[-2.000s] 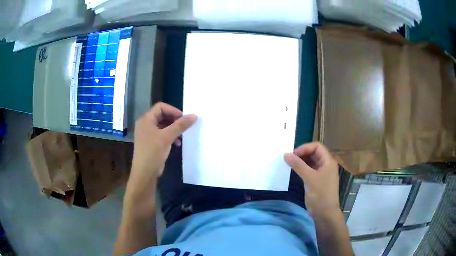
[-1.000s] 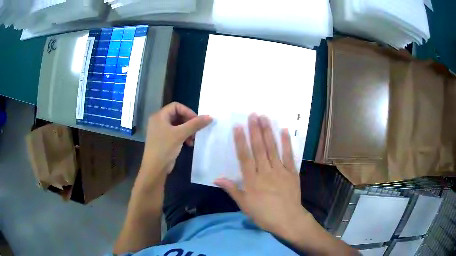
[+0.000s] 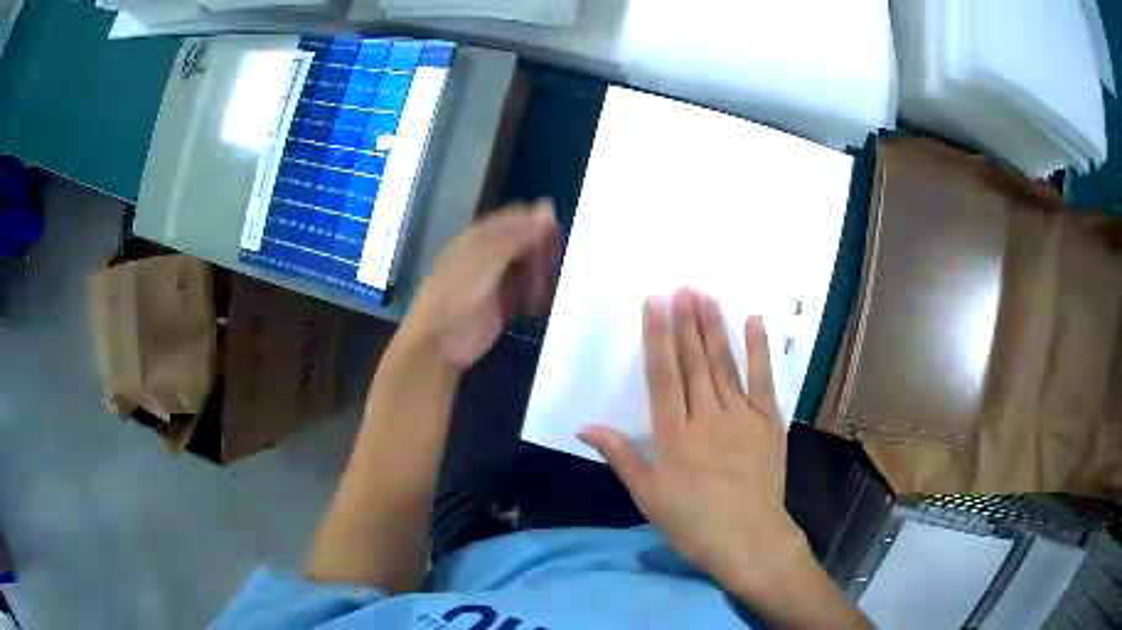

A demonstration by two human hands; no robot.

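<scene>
A bright white backsheet (image 3: 701, 197) lies on the dark green mat in front of me, with two small dark marks near its right edge. Its near edge reaches the bench edge. My right hand (image 3: 720, 425) lies flat on its lower part, fingers spread and pointing away from me. My left hand (image 3: 492, 277) is blurred beside the sheet's left edge, with nothing visible in it. Whether it touches the sheet is unclear. What lies under the backsheet is hidden.
Blue solar cells (image 3: 345, 160) lie on a shiny grey-green board (image 3: 203, 154) at left. White sheet piles (image 3: 763, 55) line the far side. A glass stack (image 3: 935, 283) sits in brown paper (image 3: 1046, 357) at right. A wire rack (image 3: 1070, 529) holds white rectangles. A cardboard box (image 3: 277, 369) stands below left.
My left hand has let go of the sheet's left edge and is a blurred shape beside it. My right hand, earlier at the right edge, now lies flat on the sheet. The view has turned.
</scene>
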